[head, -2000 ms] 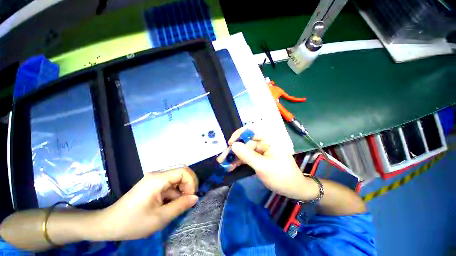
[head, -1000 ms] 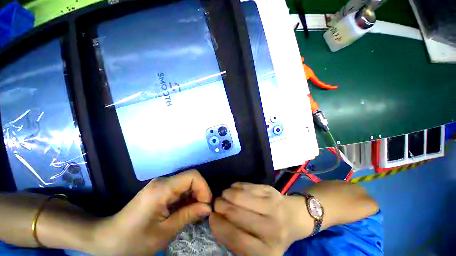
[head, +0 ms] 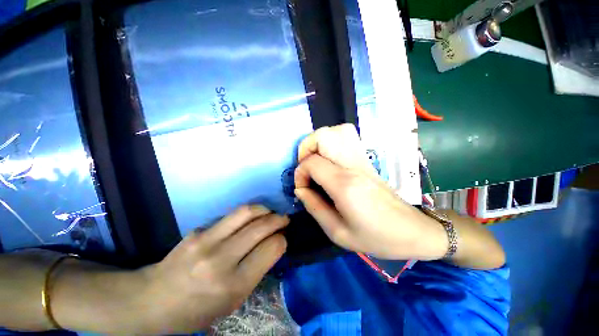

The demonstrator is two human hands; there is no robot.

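Observation:
A blue-grey glossy tablet back cover lies in a pocket of the black tray. It bears "SMOOTH" lettering and clear film over its upper part. Its dark camera block shows at the lower right corner, partly hidden by fingers. My right hand has its fingertips pinched at that block; whether they hold a small piece is hidden. My left hand lies over the cover's lower edge, fingers bent and close together, tips near the corner. I cannot tell if it holds anything.
Another filmed cover lies in the left pocket. A white tray edge runs along the right. Beyond it are an orange air gun, a white bottle on the green surface, and red-and-white stacked trays.
My right hand has moved up from beside my left hand onto the camera block. My left hand has moved slightly up onto the lower edge, its fingers flatter. The hands are now apart.

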